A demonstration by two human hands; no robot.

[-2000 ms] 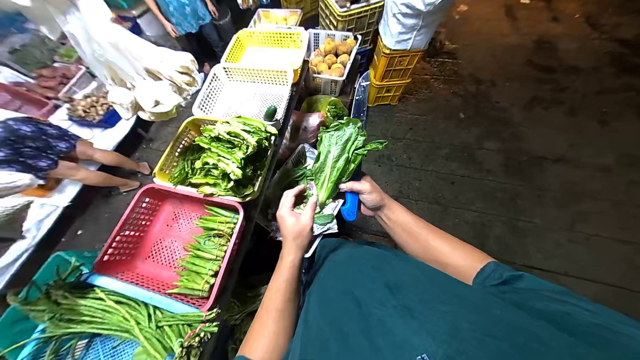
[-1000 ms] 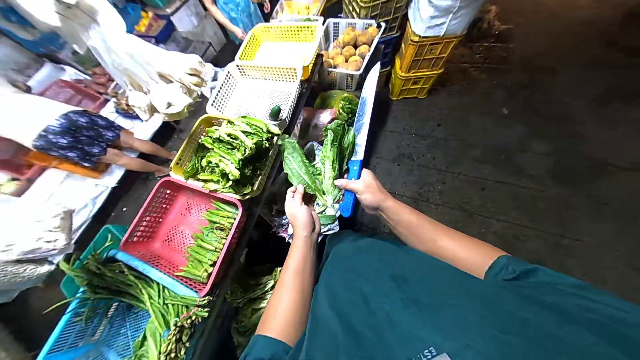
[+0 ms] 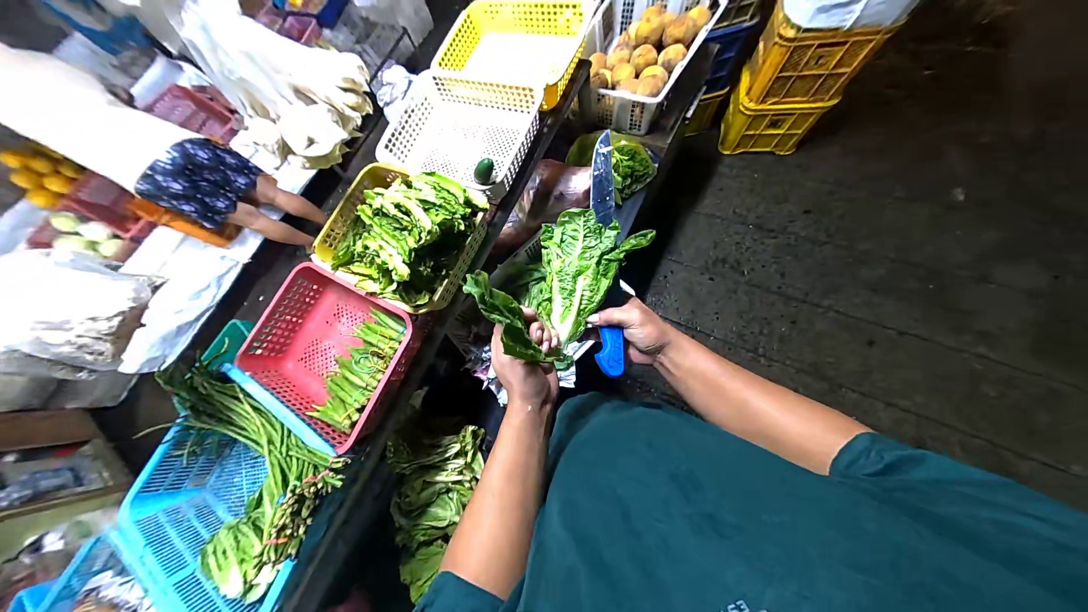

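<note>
My left hand (image 3: 525, 361) is closed around leafy greens: a dark, curling leaf (image 3: 501, 310) hangs over its fingers, and a paler leafy head (image 3: 580, 268) stands up beside it. My right hand (image 3: 636, 327) grips the blue handle of a knife (image 3: 603, 178), whose long blade points away from me behind the greens. Part of the blade is hidden by the leaves. Crumpled paper or plastic shows just below the greens, between the hands.
Left of my hands are a yellow basket of cut greens (image 3: 408, 229), a red basket of okra (image 3: 361, 370) and a blue basket with long beans (image 3: 183, 510). A white basket of round brown produce (image 3: 642, 55) and stacked yellow crates (image 3: 769, 110) stand ahead. A person bends at the left.
The dark leaf now curls over my left hand, away from the paler head. The knife blade, upright and uncovered at the right a second ago, is now partly behind the greens.
</note>
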